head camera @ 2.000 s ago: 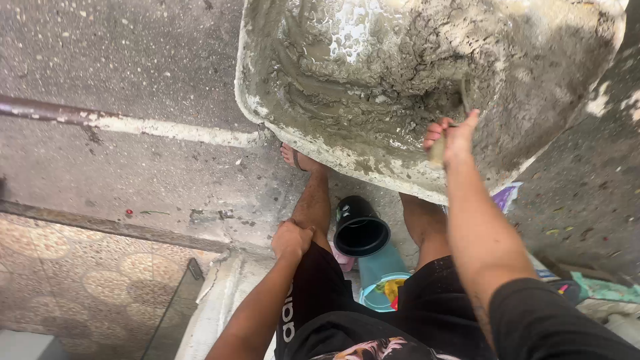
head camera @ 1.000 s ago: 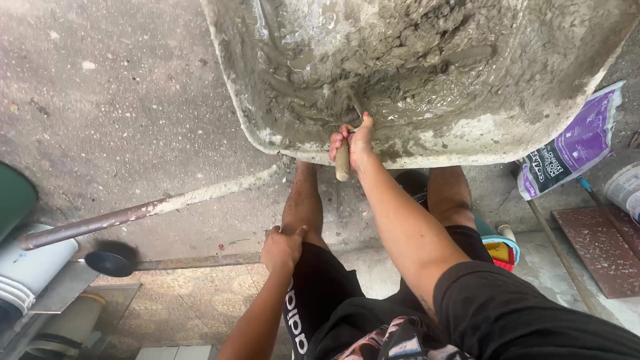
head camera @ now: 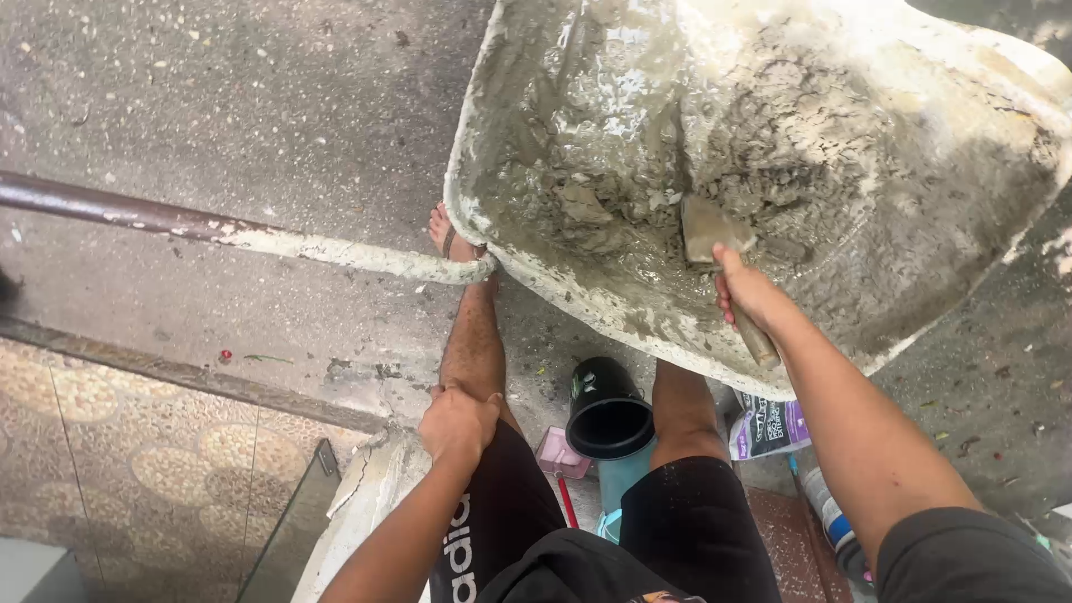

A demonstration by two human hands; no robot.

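Note:
My right hand (head camera: 748, 289) grips the wooden handle of a trowel (head camera: 712, 230), thumb near the base of the blade. The blade rests on wet grey mortar (head camera: 620, 180) in a wheelbarrow tray (head camera: 586, 322) with a mortar-caked rim. A groove in the mix runs away from the blade's tip. My left hand (head camera: 461, 421) lies on my left knee and holds no tool; its fingers are partly hidden, bent over the knee.
The wheelbarrow's metal handle (head camera: 151, 213) reaches left past my foot. Between my legs stand a black bucket (head camera: 610, 410) and a pink container (head camera: 563, 452). A purple and white bag (head camera: 766, 429) lies right of them. A step edge (head camera: 193, 377) borders pebbled tiles at lower left.
The trowel blade, largely hidden in both earlier frames, now shows on top of the mortar, with my right hand still on its handle. My left hand stays at my knee. The view has shifted.

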